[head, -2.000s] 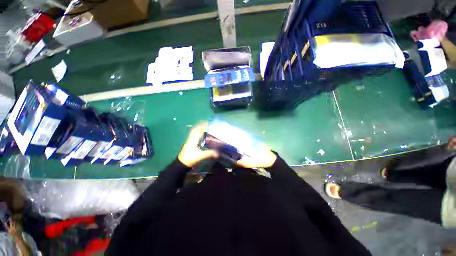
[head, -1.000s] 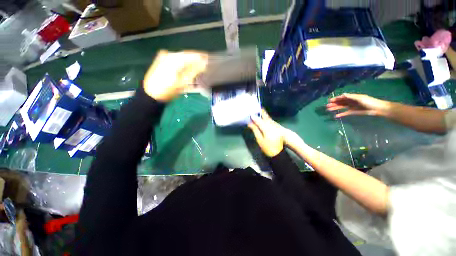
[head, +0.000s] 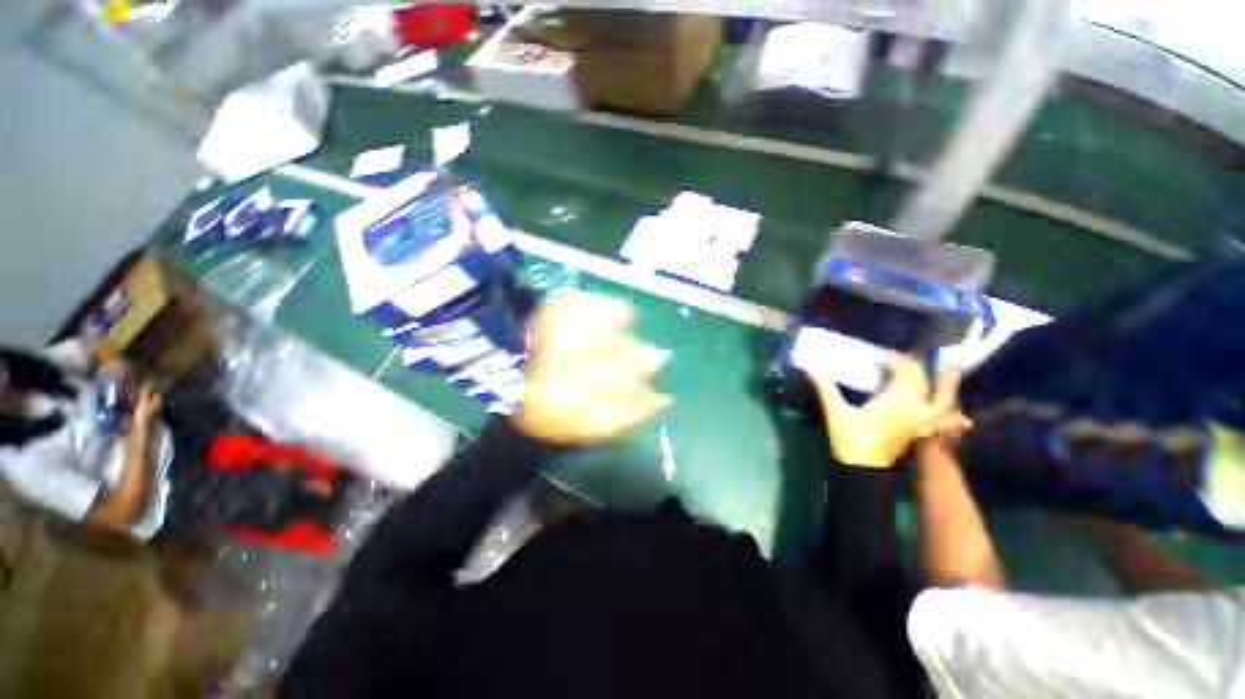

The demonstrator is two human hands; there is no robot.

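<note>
An open carton [head: 890, 311] with a raised grey-white flap and blue edges stands right of centre. My right hand [head: 874, 417] is at its near side, thumb and fingers spread against the white front; whether it grips is unclear. My left hand [head: 590, 369] is blurred, raised over the bench beside the box stack, with nothing visible in it. The box stack [head: 471, 358] has dark-blue sides and white labels; my left hand partly hides its right end. A retail box [head: 410, 235] with a white-edged picture face is at its far end.
A coworker's hand [head: 945, 417] and white sleeve reach in from the right, touching or overlapping my right hand. Blurred dark-blue boxes [head: 1133, 369] lie at right. White notched blanks [head: 694, 239] lie on the green bench, with a metal post [head: 990, 116] behind. Another person sits lower left.
The view has turned left. My left hand has left the open carton for the box stack. My right hand is now at the carton's near side, with the coworker's hand close against it.
</note>
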